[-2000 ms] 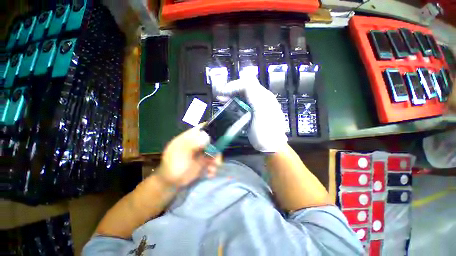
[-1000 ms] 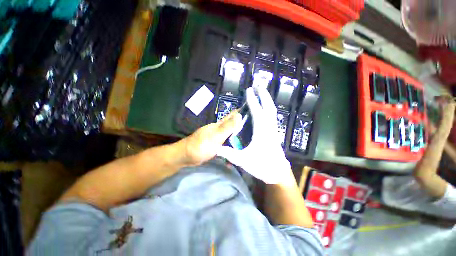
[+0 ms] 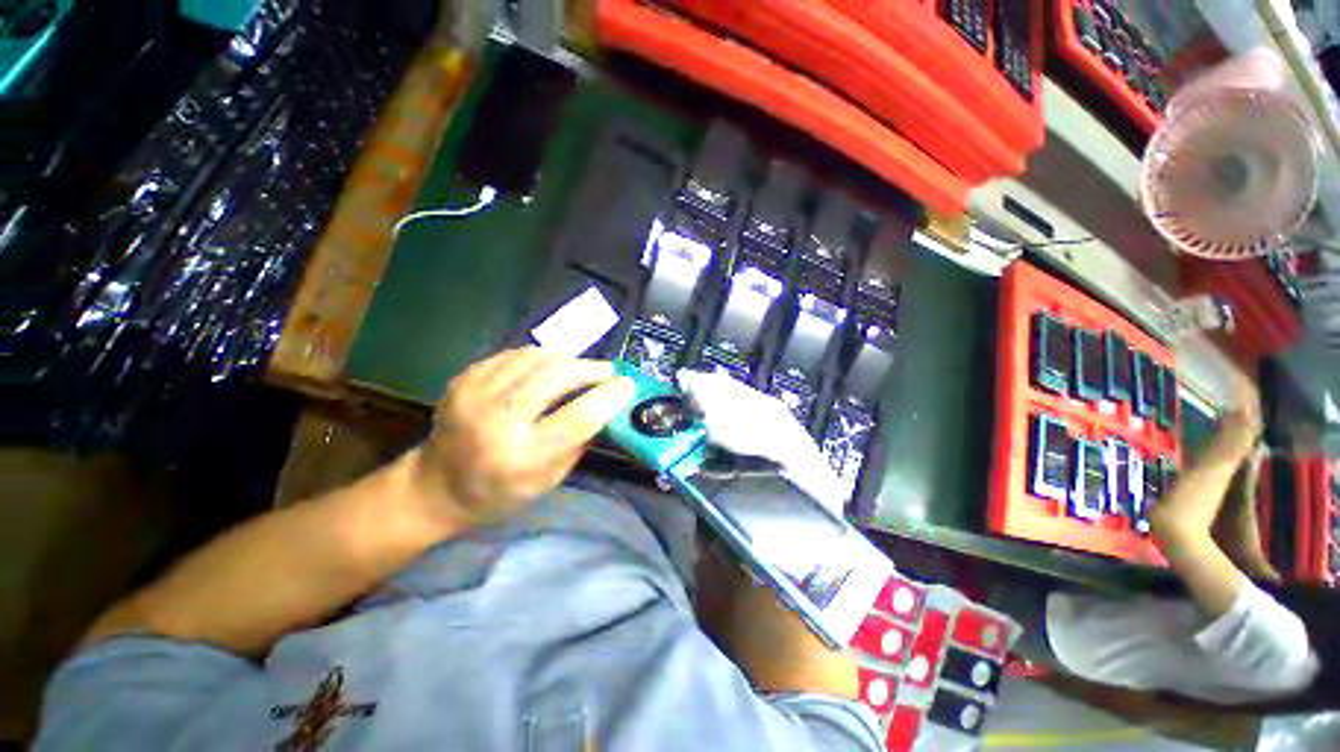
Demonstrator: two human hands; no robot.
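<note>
My bare left hand (image 3: 507, 426) holds the teal end of an open flip phone (image 3: 764, 529). The teal cover (image 3: 657, 417) has a dark round camera opening and faces up. The phone's long shiny half slants down to the right. My right hand (image 3: 772, 441), in a white glove, is at the phone's far side, partly hidden behind it; its fingertips are near the hinge. The black foam tray (image 3: 595, 176) lies beyond my hands with several open flip phones (image 3: 750, 301) in it. A white slip (image 3: 575, 320) lies at its near left part.
Shiny blister trays (image 3: 177, 221) stand at left. A dark device (image 3: 514, 118) with a white cable lies on the bench. Red foam trays (image 3: 794, 88) are stacked behind. A red tray (image 3: 1011, 426) holds phones at right, near another person's arm (image 3: 1212, 514). A fan (image 3: 1232, 165) is top right.
The phone, earlier mostly covered by my hands, now shows opened out with its teal back up. My left hand has moved left. The view has turned and shifted right, showing the fan.
</note>
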